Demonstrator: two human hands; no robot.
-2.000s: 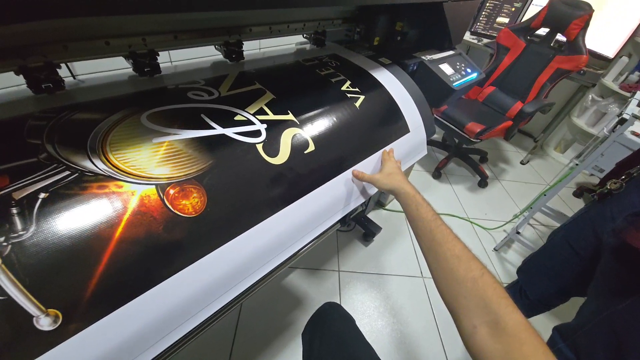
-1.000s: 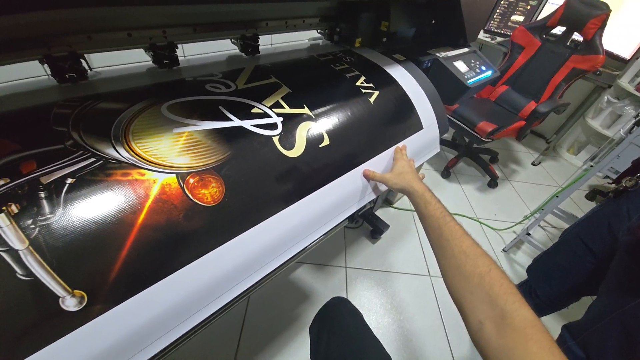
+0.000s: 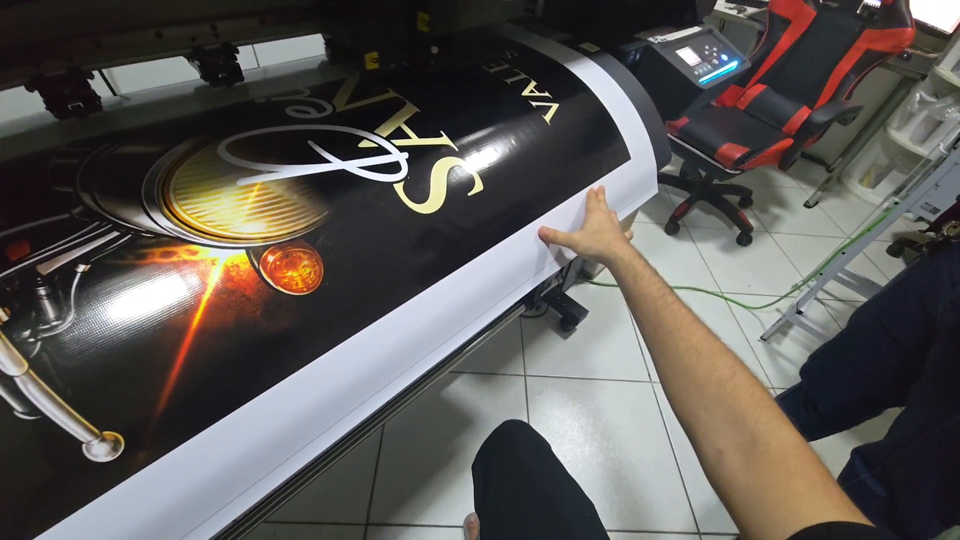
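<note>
A glossy printed banner (image 3: 390, 262), dark with a motorcycle headlight picture and pale lettering, lies curved over the front of a large-format printer (image 3: 157, 41). My right hand (image 3: 596, 231) rests on the banner's white lower margin near its right corner, with thumb and fingers spread. The fingertips touch the margin just under the dark print, and part of the hand reaches past the lower edge. Whether the hand pinches the material cannot be told. My left hand is outside the view.
The printer's control panel (image 3: 697, 56) is lit at the upper right. Beyond it stands a red and black gaming chair (image 3: 772, 112). A metal stepladder (image 3: 862, 247), a green cable (image 3: 739, 304) on the tiled floor, and another person's dark-clothed legs (image 3: 885, 360) are at the right.
My right hand stays at the banner's white margin near the right corner, its fingers still spread. The view has shifted somewhat.
</note>
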